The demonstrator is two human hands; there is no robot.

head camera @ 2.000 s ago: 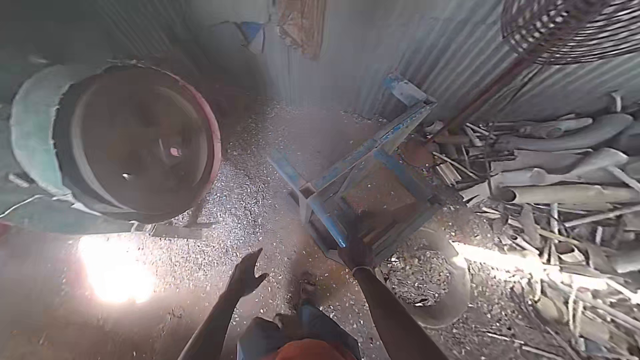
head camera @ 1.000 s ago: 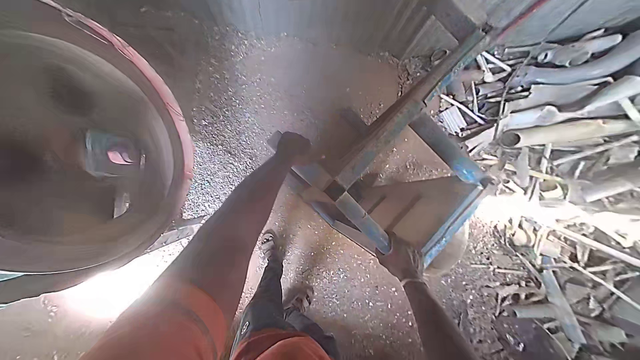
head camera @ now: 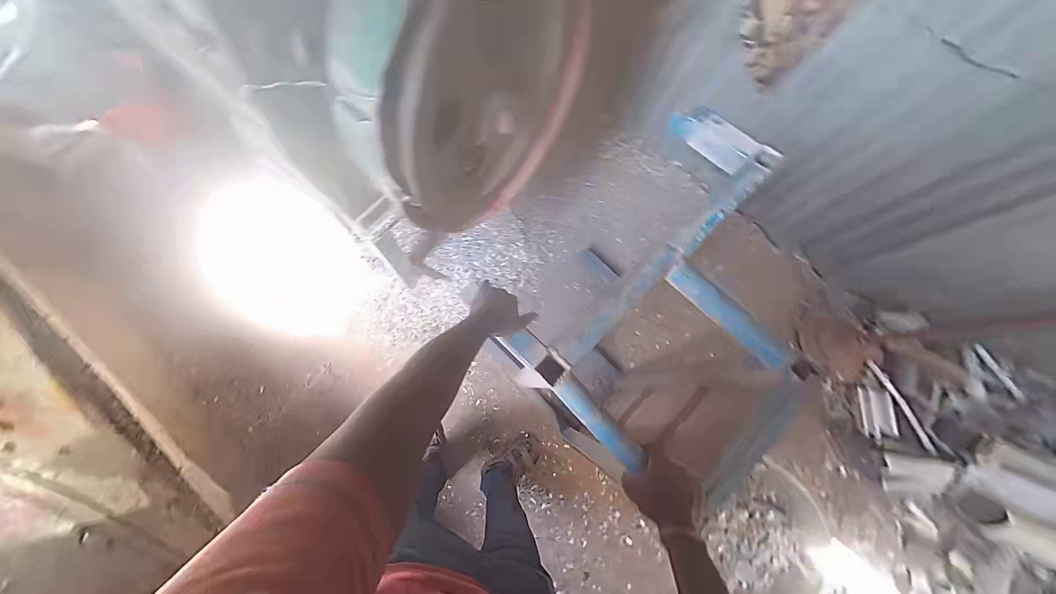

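A worn blue metal frame (head camera: 627, 297), with a long beam, crossbars and a brown panel at its lower right, stands in front of me. My left hand (head camera: 497, 312) grips the near left end of its crossbar. At the other end of that bar my right hand (head camera: 667, 488) is closed round the blue tube. Blur hides the exact finger positions of both hands. Beyond my left hand is a large round drum (head camera: 478, 124) with a reddish rim and a greenish outer side.
A corrugated metal wall (head camera: 899, 165) rises at the upper right. Pale pipe-like pieces (head camera: 949, 487) lie piled at the lower right. Small pale chips (head camera: 487, 256) cover the floor. A long ledge or beam (head camera: 107, 388) runs along the left.
My left hand, free of the frame two seconds ago, has come onto its left end. My right hand has stayed on the frame. The view has swung strongly.
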